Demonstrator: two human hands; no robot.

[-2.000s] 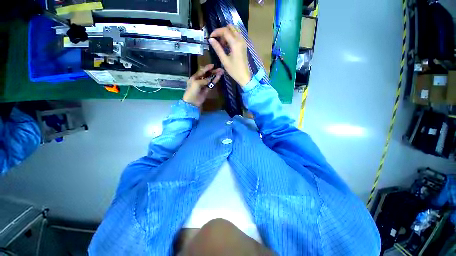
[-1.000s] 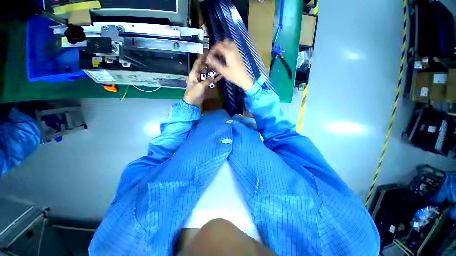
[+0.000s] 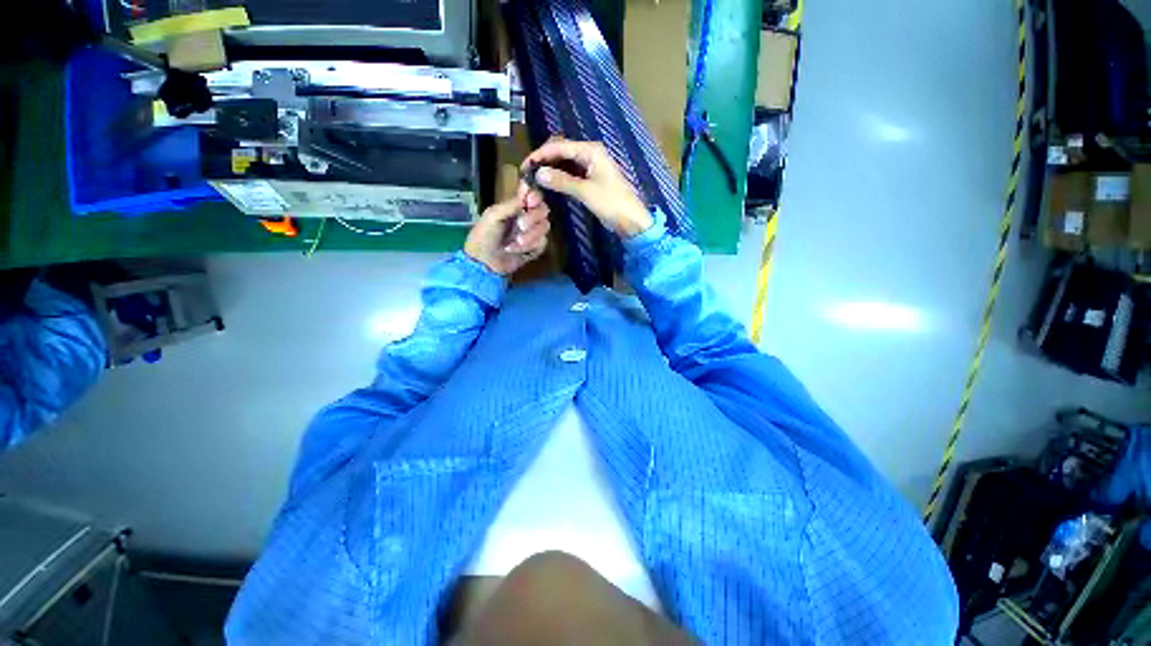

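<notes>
My left hand (image 3: 510,235) is beside the front right corner of the machine, fingers curled on small pieces. My right hand (image 3: 588,179) meets it from the right, its thumb and fingertips pinching a small dark piece (image 3: 533,174) where the hands come together. The piece is too small to identify. A bundle of long dark component tubes (image 3: 631,139) lies beneath and behind my right hand, running from the top of the view down to my smock. My hands hide part of the tubes.
The machine (image 3: 354,199), with its silver rail (image 3: 417,114), stands to the left. A blue bin (image 3: 120,152) lies beyond it. Right of the tubes are brown cardboard (image 3: 656,76) and dark-handled pliers (image 3: 714,154) on the green mat (image 3: 742,126).
My right hand has moved down from the rail's end to my left hand. The shiny white-and-dark pieces seen at my left fingers earlier are now mostly hidden.
</notes>
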